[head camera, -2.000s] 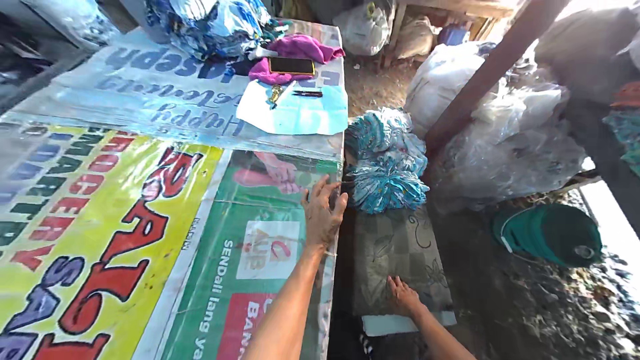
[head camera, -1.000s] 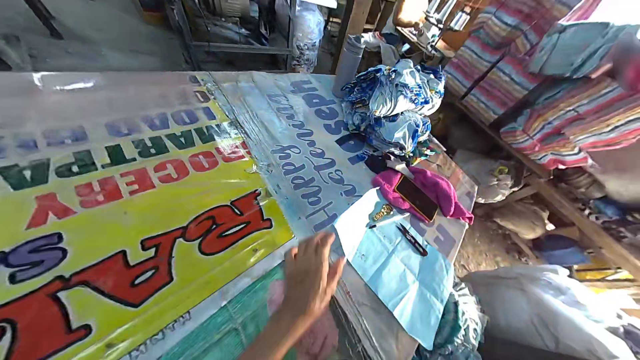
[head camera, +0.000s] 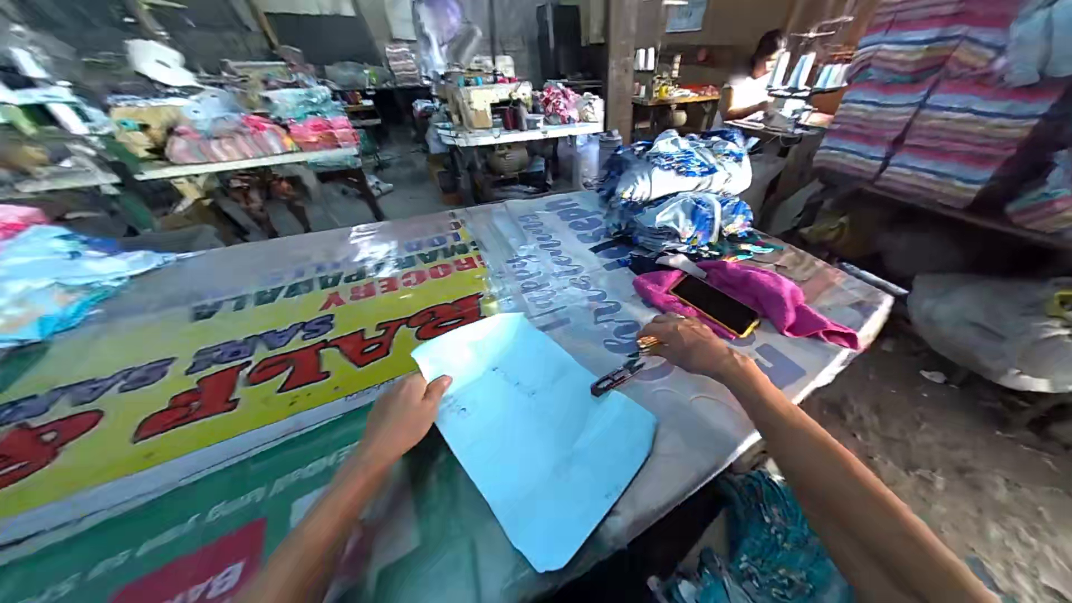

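My left hand (head camera: 408,412) grips the left edge of a light blue sheet (head camera: 536,435), which lies tilted over the banner-covered table (head camera: 335,293). Between thumb and fingers, my right hand (head camera: 682,342) holds a small brass-coloured metal thing (head camera: 646,343), too small to name surely. Just below it, a dark, slim tool (head camera: 615,378) reaches the sheet's right edge; whether my hand touches it I cannot tell. Behind my right hand, a phone with a yellow edge (head camera: 714,305) rests on a magenta cloth (head camera: 779,293).
Bundled blue and white fabric (head camera: 687,188) is piled at the table's far right. Light blue cloth (head camera: 67,276) lies at the far left. Sewing machines (head camera: 486,100) on benches stand behind, with a person (head camera: 754,79) seated there. Teal fabric bundles (head camera: 770,536) and a white sack (head camera: 992,327) are below the right edge.
My left hand has taken hold of the blue sheet, which lay flat beside the phone. My right hand has come in at the small items that lay on it. The view has swung up and round.
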